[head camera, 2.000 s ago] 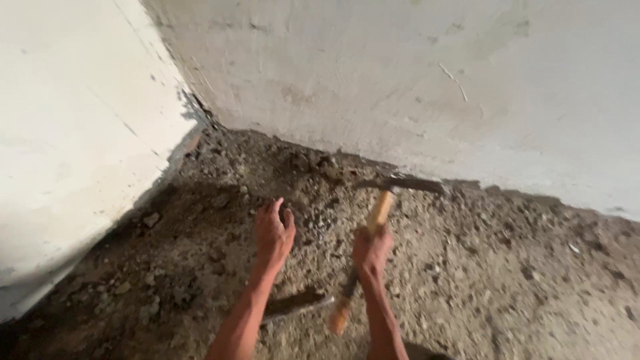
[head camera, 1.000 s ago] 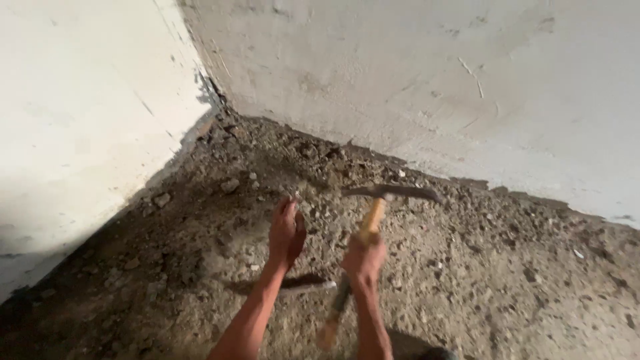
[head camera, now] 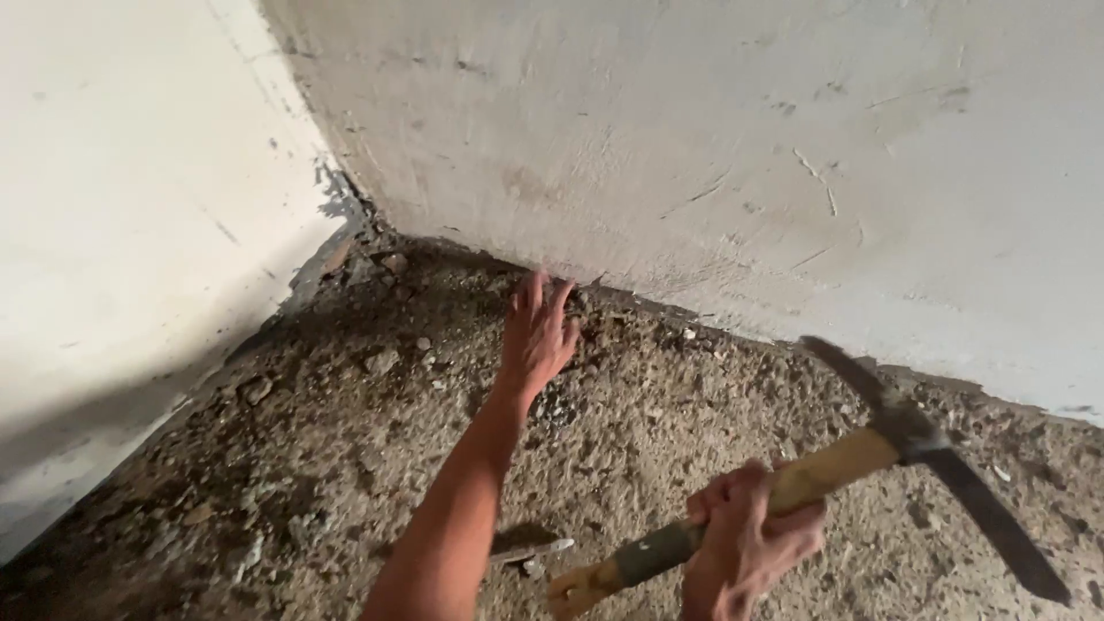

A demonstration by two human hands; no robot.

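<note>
My right hand (head camera: 755, 535) grips the wooden handle of a small pick mattock (head camera: 837, 470) at the lower right. Its dark metal head slants over the rough ground, and dark wrapping covers part of the handle near the butt. My left hand (head camera: 542, 332) reaches forward, fingers spread, to the dirt at the foot of the back wall; whether the fingertips touch the wall I cannot tell. No object shows in that hand. Between my arms, a thin flat piece (head camera: 535, 550) with a pale tip lies on the ground, partly hidden by my left forearm.
A scratched plaster wall (head camera: 690, 155) stands ahead, meeting a pale wall (head camera: 129, 190) on the left in a corner with broken plaster at its base. Rubble, small stones (head camera: 382, 360) and loose dirt cover the uneven ground (head camera: 345, 466).
My left hand has moved forward to the foot of the back wall. The mattock in my right hand has swung to the right, its head now slanting down to the right.
</note>
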